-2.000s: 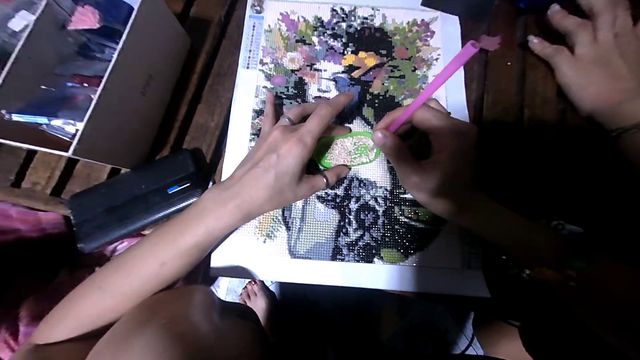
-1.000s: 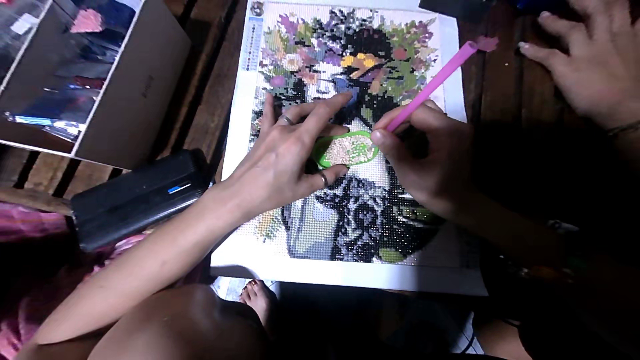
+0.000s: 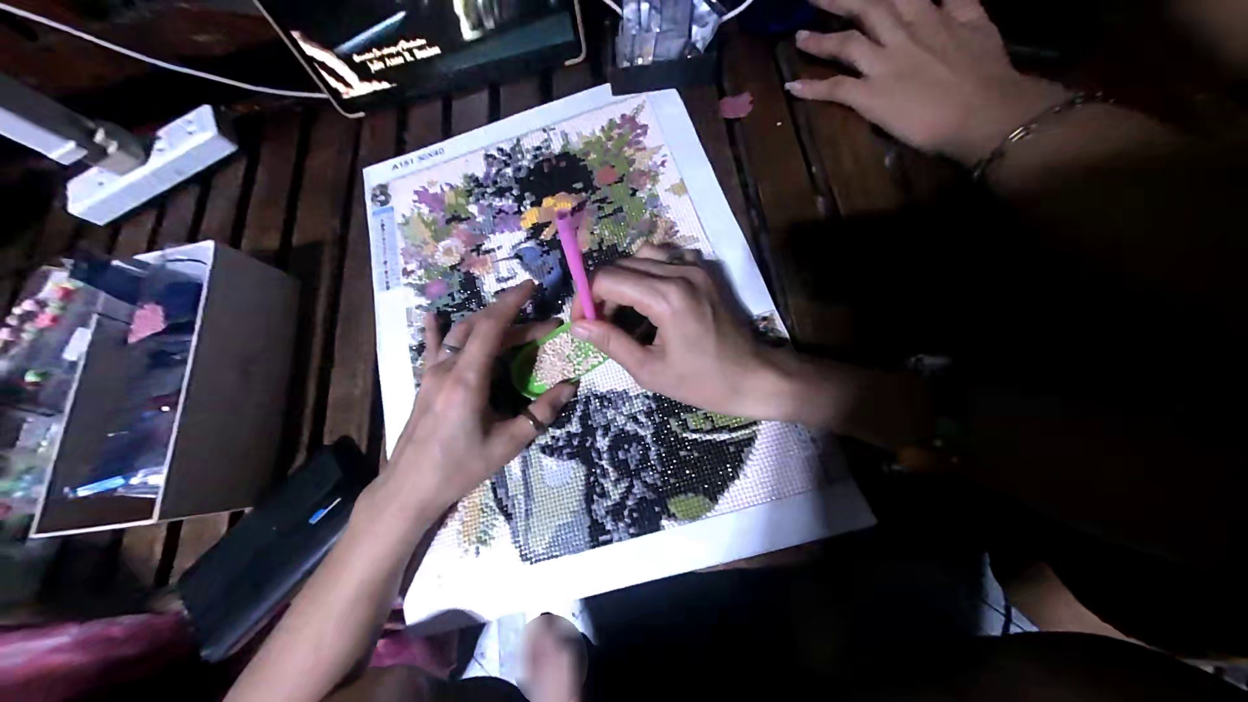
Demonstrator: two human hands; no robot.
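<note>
A diamond painting canvas [image 3: 624, 468] with white margins lies on the slatted wooden table, partly covered with beads in a floral and dark pattern. On its middle rests a small green tray [image 3: 531, 369] holding pale beads. My left hand [image 3: 468, 400], with rings on it, grips the tray's edge between thumb and fingers. My right hand [image 3: 673, 327] holds a pink diamond painting pen [image 3: 575, 258] upright, its lower end hidden by the fingers at the tray's upper right side.
At left stand an open box [image 3: 229, 390] of packets and a black case [image 3: 278, 551]. A white power strip [image 3: 151, 166] and a tablet [image 3: 439, 49] are behind. Another person's hand [image 3: 916, 78] rests at upper right, near a pink scrap [image 3: 736, 105].
The pink pen leaned to the right before and now stands nearly upright, leaning slightly left. My left hand stays at the tray. The view has shifted and turned, showing the tablet and power strip.
</note>
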